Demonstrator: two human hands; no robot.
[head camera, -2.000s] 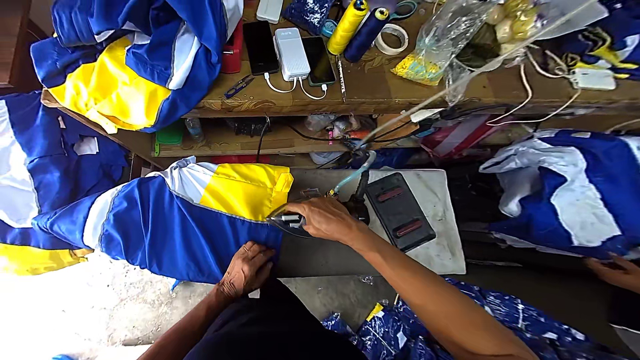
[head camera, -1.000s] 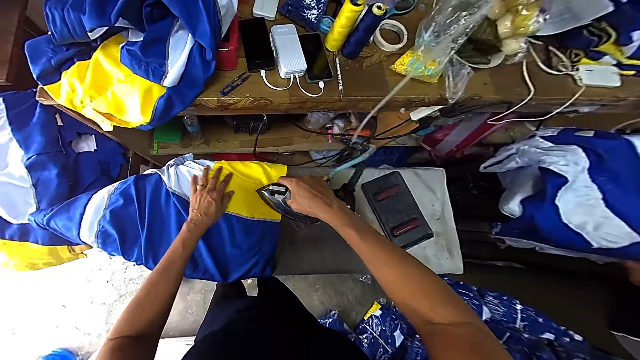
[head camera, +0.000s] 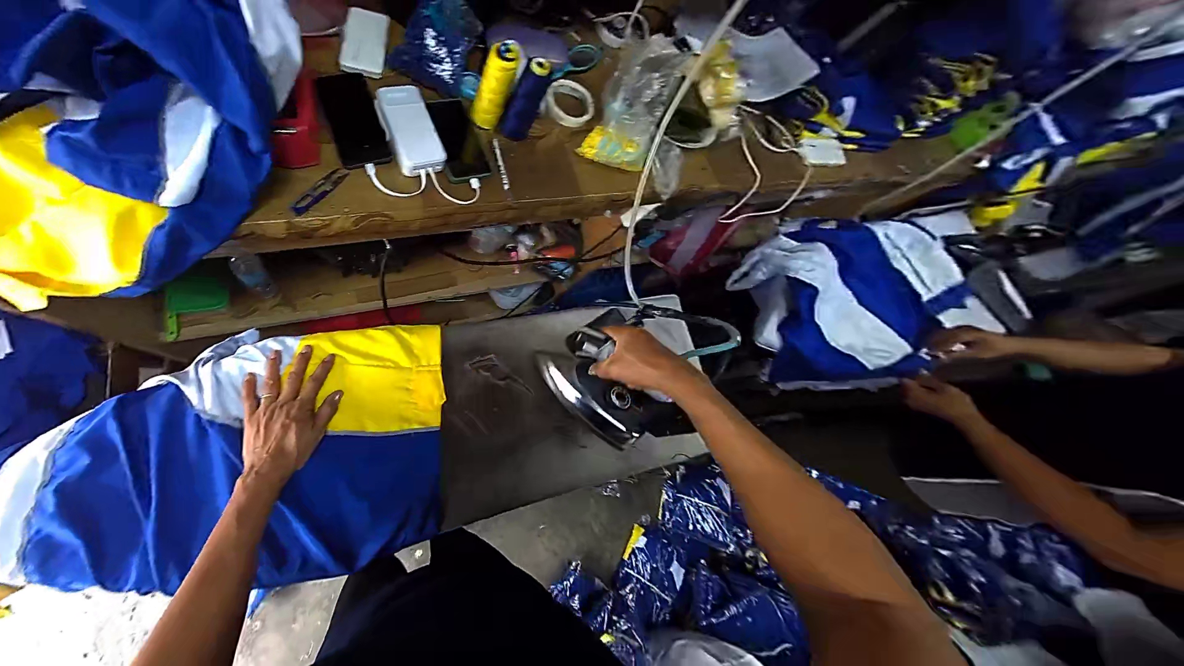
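Note:
My left hand (head camera: 287, 416) lies flat, fingers spread, on a blue, white and yellow garment (head camera: 361, 481) that is drawn over the left part of a grey ironing board (head camera: 499, 416). The palm rests about where the white, yellow and blue panels meet. My right hand (head camera: 638, 356) grips the handle of a clothes iron (head camera: 592, 388). The iron is to the right of the garment's edge, over the board's right part, apart from the cloth. Its shiny metal side shows, tilted toward the left. Whether its sole touches the board cannot be told.
Behind the board runs a wooden table (head camera: 573, 190) with phones, a white power bank (head camera: 410, 129), thread cones (head camera: 497, 85) and tape. The iron's cord (head camera: 638, 203) rises past it. Another person's hands (head camera: 953, 370) touch a blue-white garment (head camera: 851, 305) at right. Plastic-wrapped bundles (head camera: 721, 592) lie below.
The iron, in my right hand, has moved right, off the yellow panel. My left hand still rests on the garment. The view has shifted, showing more of the other person's arms.

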